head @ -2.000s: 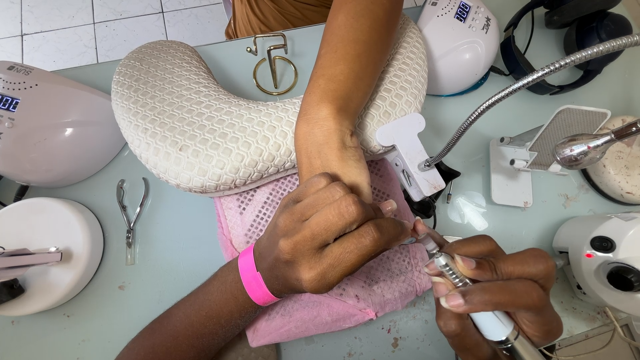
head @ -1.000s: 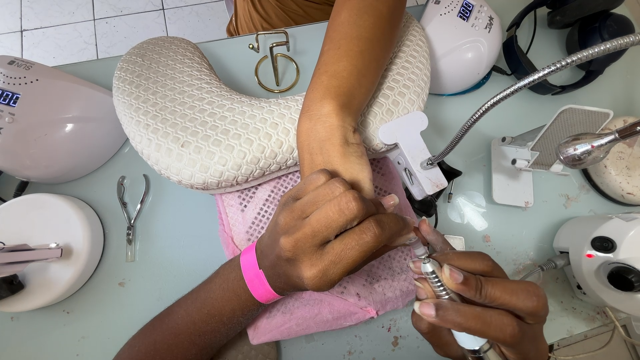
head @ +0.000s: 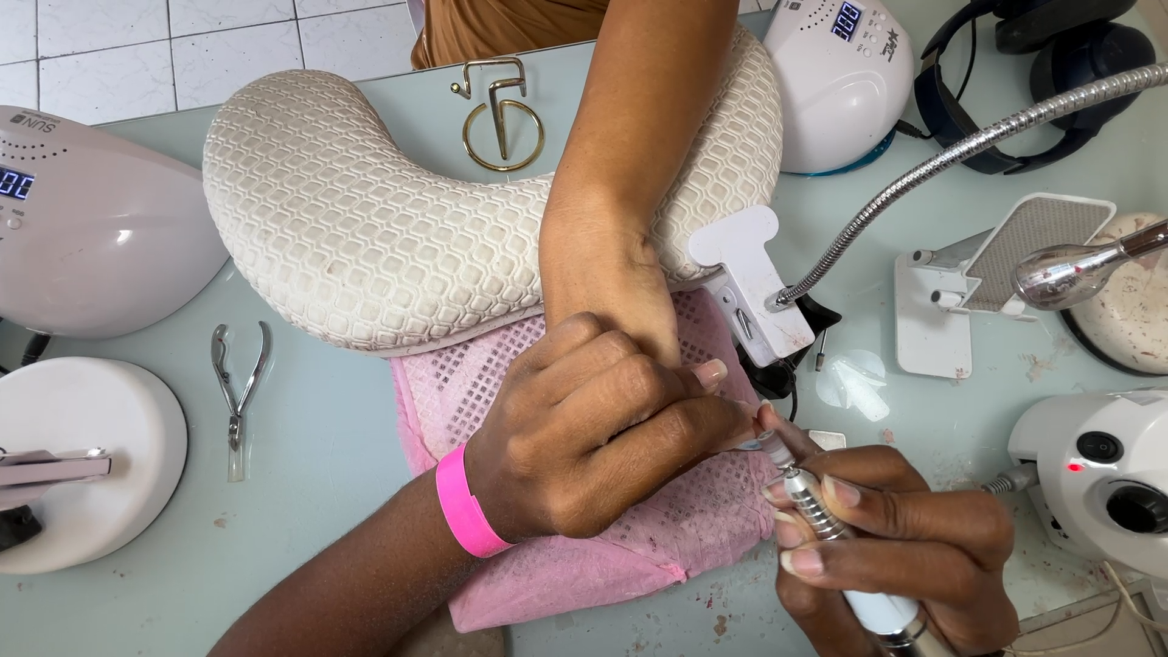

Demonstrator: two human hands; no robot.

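Observation:
My left hand point(head: 593, 429), with a pink wristband point(head: 468, 502) at its wrist, is closed around the fingers of another person's hand point(head: 611, 283). That person's forearm lies across a textured cream armrest cushion point(head: 383, 219). My right hand point(head: 903, 538) grips a white and silver electric nail drill handpiece point(head: 815, 505). The drill's bit point(head: 774, 447) is at a fingertip beside my left hand; whether they touch cannot be told. Below the hands lies a pink dust collector cover point(head: 584, 557), with a perforated grid showing through. My left hand hides most of the held fingers.
Metal cuticle nippers point(head: 239, 401) lie left of the cushion. Nail lamps point(head: 91, 219) point(head: 839, 82) stand on both sides. A clamp point(head: 753, 287) with a flexible metal neck is near the held wrist. At the right are the drill's control unit point(head: 1095, 474), a white stand point(head: 931, 315) and headphones point(head: 1013, 82).
Compared with two seconds ago, the handpiece in my right hand is tilted differently and its fingers have shifted. My left hand keeps its hold on the other person's fingers.

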